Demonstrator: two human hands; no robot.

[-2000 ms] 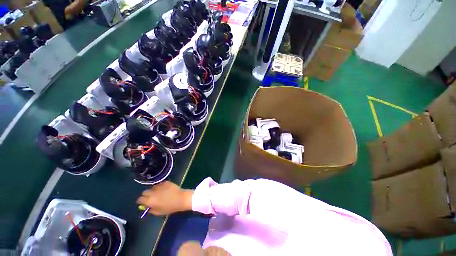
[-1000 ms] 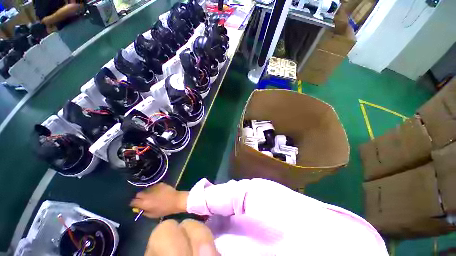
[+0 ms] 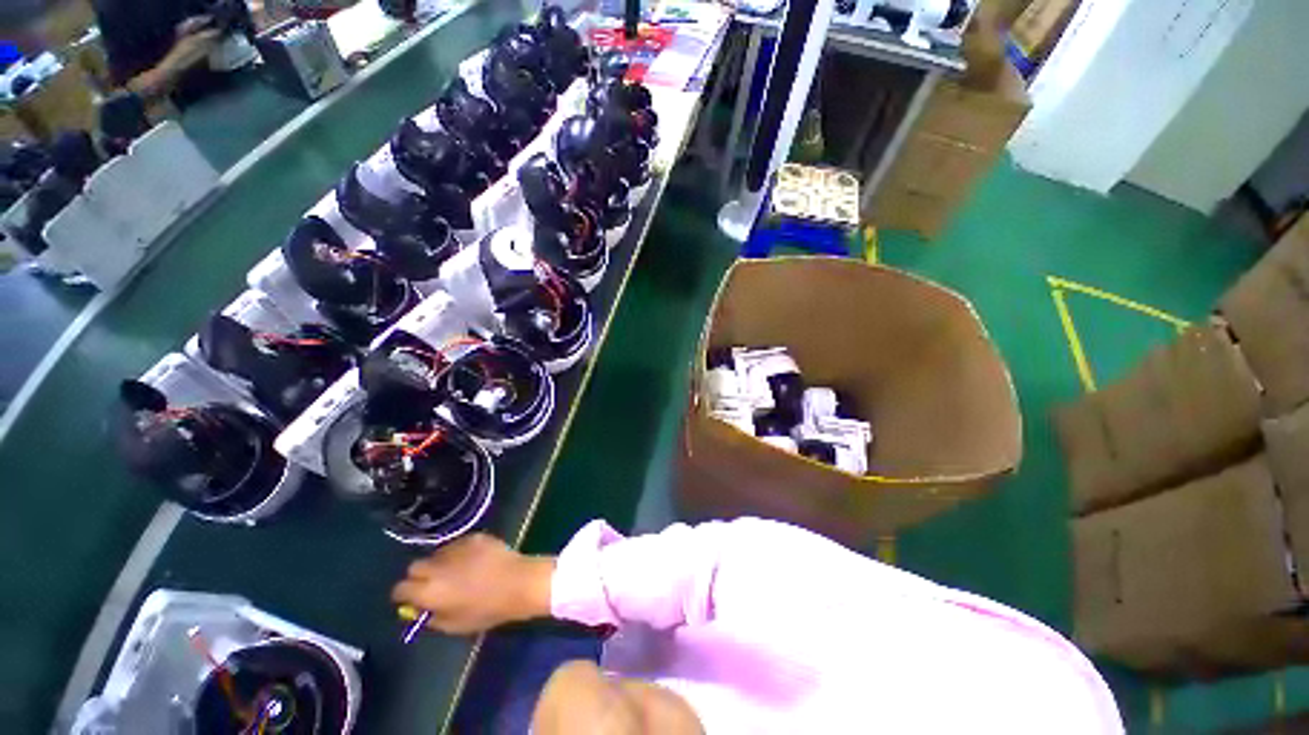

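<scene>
My right hand [image 3: 467,583], in a pink sleeve, rests low over the front of the green bench, closed on a thin pen-like tool [image 3: 414,620] with a yellow end. A skin-coloured shape, apparently my left hand [image 3: 610,704], is blurred and cut off by the bottom edge; its fingers and anything in it cannot be made out. At the lower left a white-housed camera unit [image 3: 230,663] lies with its black cup facing up and an orange-red wire looping out. It is cut off by the bottom edge, and neither hand touches it.
Black-headed camera units [image 3: 431,471] on white bases stand in two rows along the bench [image 3: 567,431]. A large open carton [image 3: 861,503] with white and black parts stands right of it. A pale gridded tray [image 3: 815,195], brown boxes [image 3: 1170,560] and another person's arm [image 3: 180,55] also show.
The skin-coloured shape at the bottom rose into view, then sank lower and moved to the right. The right hand and its tool have hardly moved; the view has shifted slightly.
</scene>
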